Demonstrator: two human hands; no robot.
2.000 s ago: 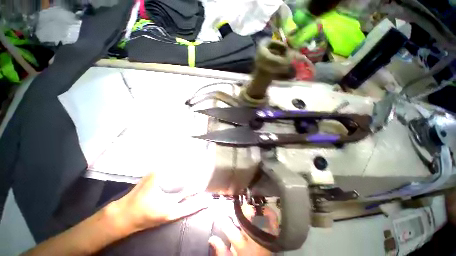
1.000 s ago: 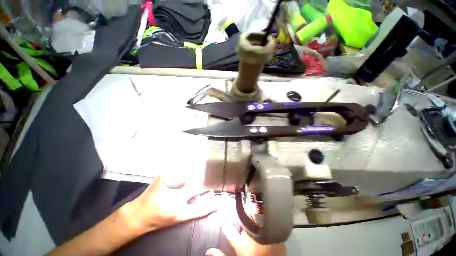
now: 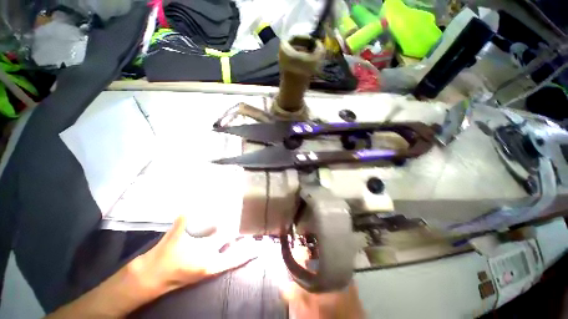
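A dark grey garment panel (image 3: 205, 296) lies under the machine head at the bottom centre, washed out by glare near the needle. My left hand (image 3: 168, 261) rests on it with fingers stretched towards the presser foot. My right hand (image 3: 324, 302) is at the bottom edge below the take-up guard (image 3: 336, 240), blurred and partly cut off; its fingers are hard to see. The needle area is lost in glare. The cream machine head (image 3: 268, 199) carries thread snips (image 3: 324, 146) with purple marks. A pale fabric piece (image 3: 112, 156) lies on the table behind my left hand.
A long dark grey panel (image 3: 37, 180) runs along the left table edge. Behind the table lie a tied dark bundle (image 3: 187, 65) and neon cloth (image 3: 408, 28). A tan holder (image 3: 296, 75) stands on the head. The control panel (image 3: 514, 271) is at right front, the handwheel (image 3: 523, 152) far right.
The view has shifted, so the machine sits further left in the picture. My right hand's separate fingers no longer show clearly. My left hand stays flat on the panel.
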